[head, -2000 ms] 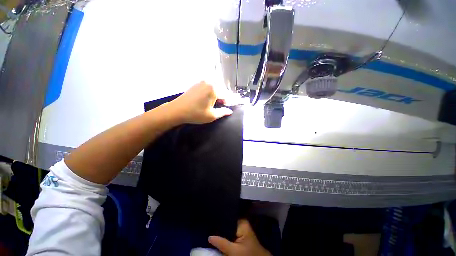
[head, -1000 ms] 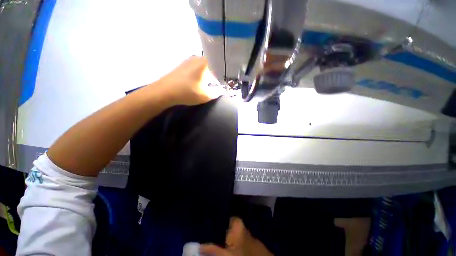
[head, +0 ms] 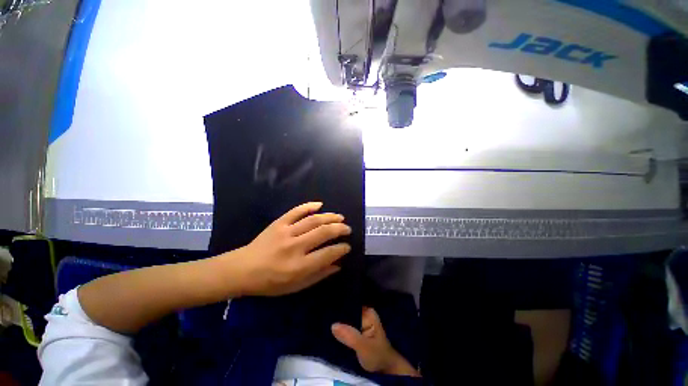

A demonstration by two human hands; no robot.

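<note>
A black fabric panel lies flat on the white machine table, with its notched upper edge by the brightly lit presser foot and needle. The panel runs over the table's front edge towards my lap. My left hand rests palm down on the panel near the ruler strip, fingers slightly spread. My right hand is below the table edge, thumb and fingers at the panel's lower right edge. The white sewing machine with "JACK" lettering stands above and right of the panel.
Dark looped snips lie on the white bed under the machine arm. A ruler strip runs along the table's front edge. A grey board with a blue edge is at the left. A blue crate is at the lower right.
My left hand has moved from beside the needle down to the panel's middle near the table edge. The panel's notched upper edge is uncovered. The view has shifted, and the snips now show.
</note>
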